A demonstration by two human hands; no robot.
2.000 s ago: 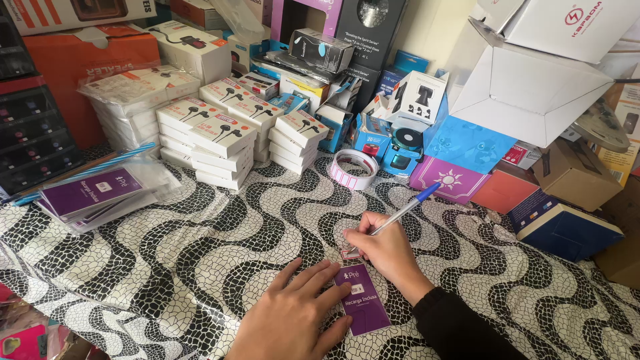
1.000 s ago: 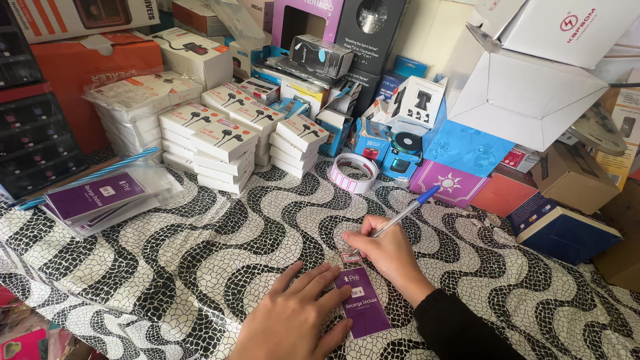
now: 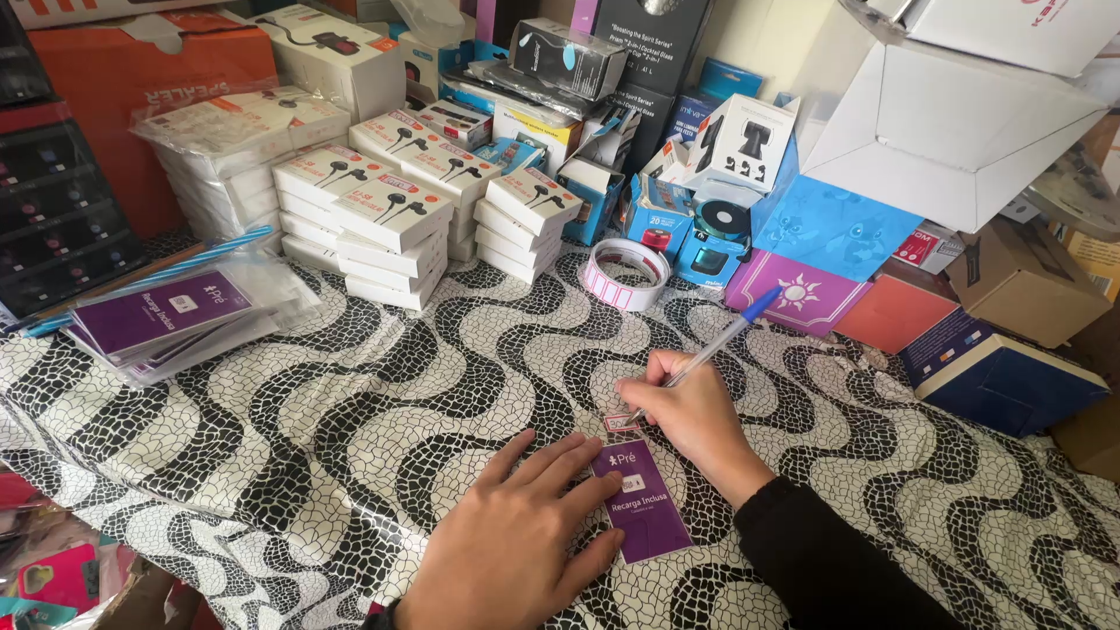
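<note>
My right hand (image 3: 691,416) holds a clear ballpoint pen (image 3: 713,344) with a blue cap on its upper end. The pen's tip touches a small red-bordered label (image 3: 619,423), which bears handwriting. Just below that label lies a purple SIM card pack (image 3: 646,525), flat on the patterned tablecloth (image 3: 350,455). My left hand (image 3: 525,534) rests palm down, fingers spread, with its fingertips over the left edge of the pack. Farther back stands a roll of labels (image 3: 626,278) with red outlines.
Stacks of white earphone boxes (image 3: 394,214) stand behind my left hand. At the left, more purple packs (image 3: 162,315) lie in clear plastic beside a blue striped stick (image 3: 192,262). Small boxes and a blue box (image 3: 1006,376) line the back and right.
Both hands have stayed nearly in place over the label and the pack. The pen in my right hand has tilted a little, and writing now shows on the label.
</note>
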